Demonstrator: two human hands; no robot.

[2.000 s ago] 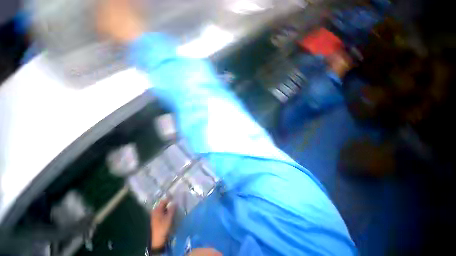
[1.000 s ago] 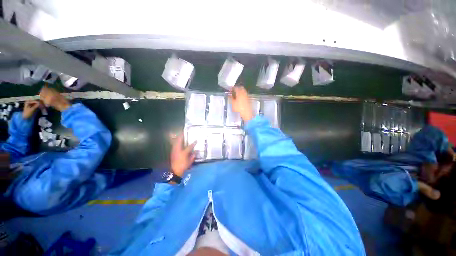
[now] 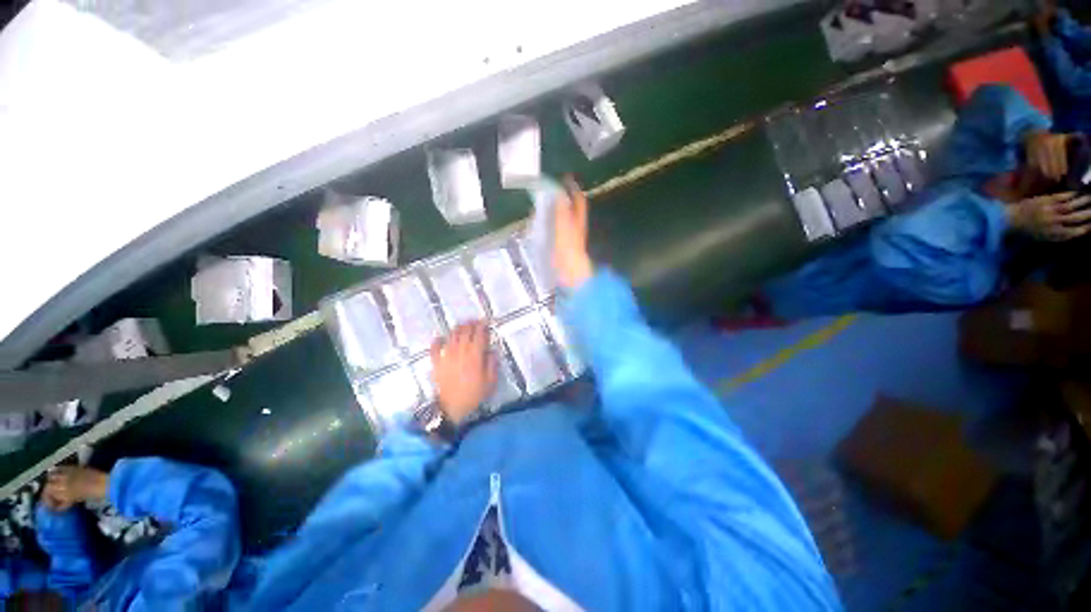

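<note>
A clear blister tray (image 3: 325,305) lies in front of me with two rows of pockets holding pale, palm-sized packed units (image 3: 410,313). My left hand (image 3: 464,368) lies on the middle of the tray, over the near row, fingers apart and holding nothing visible. My right hand (image 3: 572,239) holds a white unit (image 3: 543,225) upright, slightly blurred, at the tray's far right corner. The hand and unit partly hide that corner; my left hand hides some near pockets.
White cartons (image 3: 456,184) stand in a row on the green conveyor belt (image 3: 706,84) beyond the tray, below a white shelf (image 3: 299,72). A neighbour's tray (image 3: 784,150) lies right, near a red bin (image 3: 999,79). Workers sit both sides. A brown carton (image 3: 919,464) is on the floor.
From two seconds ago, my right arm has come back from over the white shelf. Since one second ago, my right hand has taken a white unit, my left hand has moved onto the tray's middle, and the view has tilted.
</note>
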